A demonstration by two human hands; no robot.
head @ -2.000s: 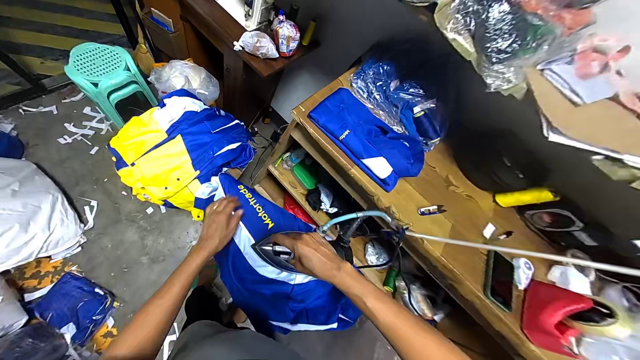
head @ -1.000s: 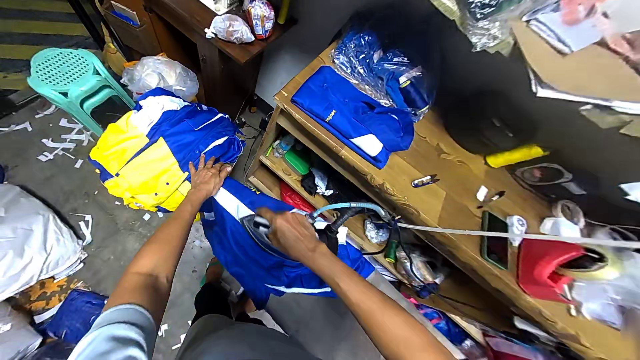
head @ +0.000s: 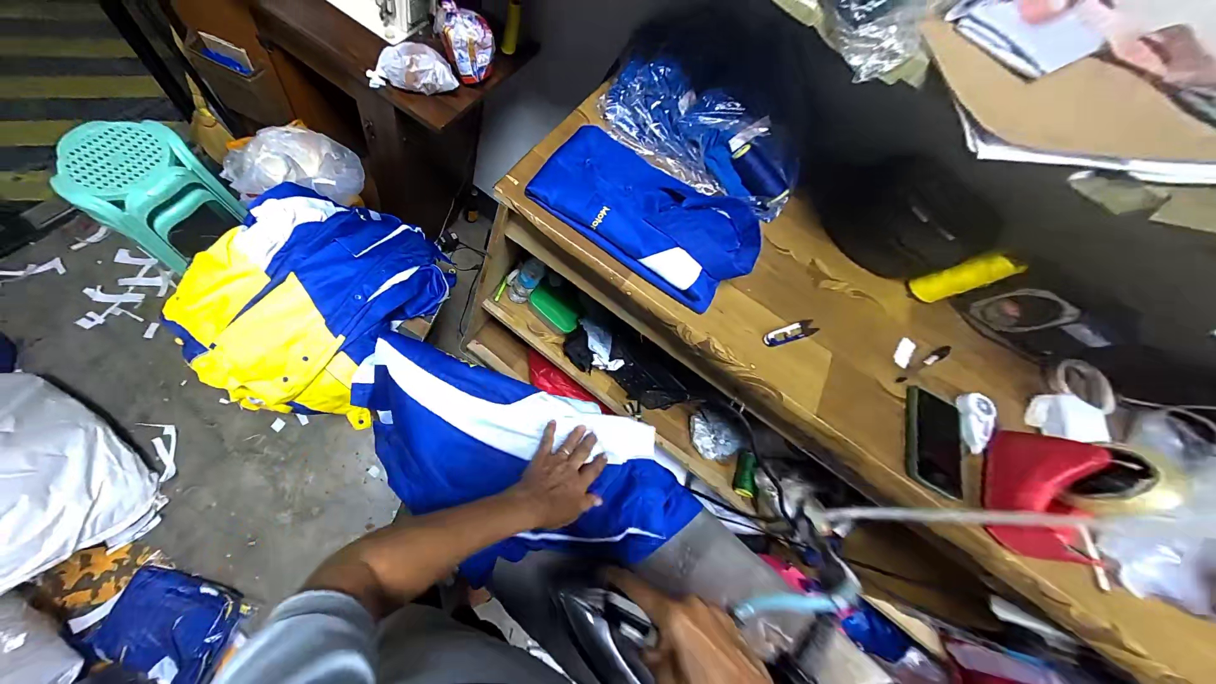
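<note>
My left hand point(head: 560, 477) lies flat, fingers spread, on a blue garment with a white panel point(head: 456, 408), spread over a grey padded surface point(head: 727, 560). In my right hand point(head: 698, 632), at the bottom of the head view, is the handle of a clothes iron point(head: 598, 627); the iron is off the garment, near my lap, and partly cut off by the frame's edge. A pale blue hose point(head: 788, 604) runs beside that hand. Beyond the garment's far end is a heap of yellow, blue and white clothes point(head: 285, 313).
A wooden shelf unit point(head: 788, 380) on the right bears a folded blue garment point(head: 636, 214), a phone point(head: 933, 442) and a red item point(head: 1040, 475). A green plastic stool point(head: 119, 166) stands at the back left. White sacks point(head: 62, 475) lie on the left floor. A pale cord crosses the right side.
The iron in my right hand has moved off the garment, down toward my lap. My left hand has moved from the garment's far end nearer to me, onto the white panel, which now shows more widely.
</note>
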